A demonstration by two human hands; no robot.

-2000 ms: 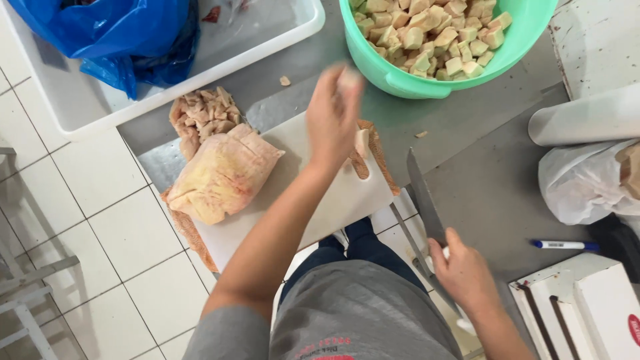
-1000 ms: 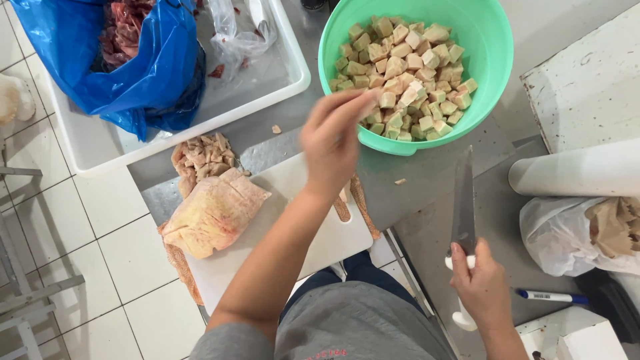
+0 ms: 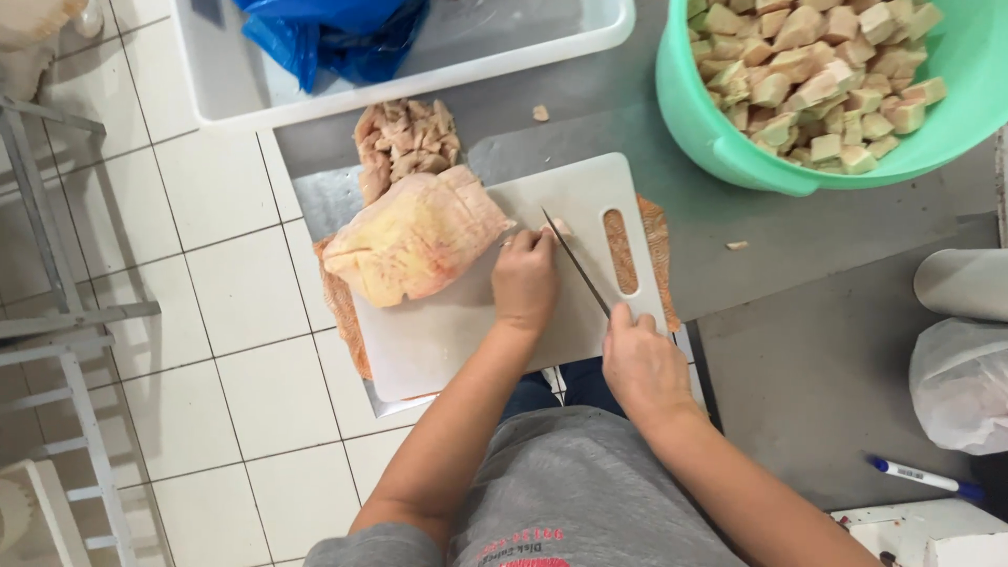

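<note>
My right hand [image 3: 646,358] grips a kitchen knife [image 3: 579,268], its blade over the white cutting board [image 3: 488,346]. Beside the blade, the fingers of my left hand [image 3: 526,279] hold a small pale piece of meat or fat [image 3: 559,230] against the board. To the left of that hand lies a large pale yellowish slab of meat or fat [image 3: 417,236], overhanging the board's edge. A heap of pale trimmings [image 3: 405,142] touches its far side. The green plastic bowl [image 3: 728,161] at the upper right holds many pale cubes [image 3: 819,79].
A patterned orange cloth [image 3: 657,260] sticks out from under the board. A white tray [image 3: 409,83] with a blue plastic bag [image 3: 339,39] stands beyond. Small scraps lie on the metal table [image 3: 583,134]. To the right are a white roll [image 3: 965,283], a plastic bag [image 3: 961,386] and a marker [image 3: 917,476].
My left hand has moved from near the green bowl down to the board. The knife, held off to the right a second ago, is now over the board beside my left fingers.
</note>
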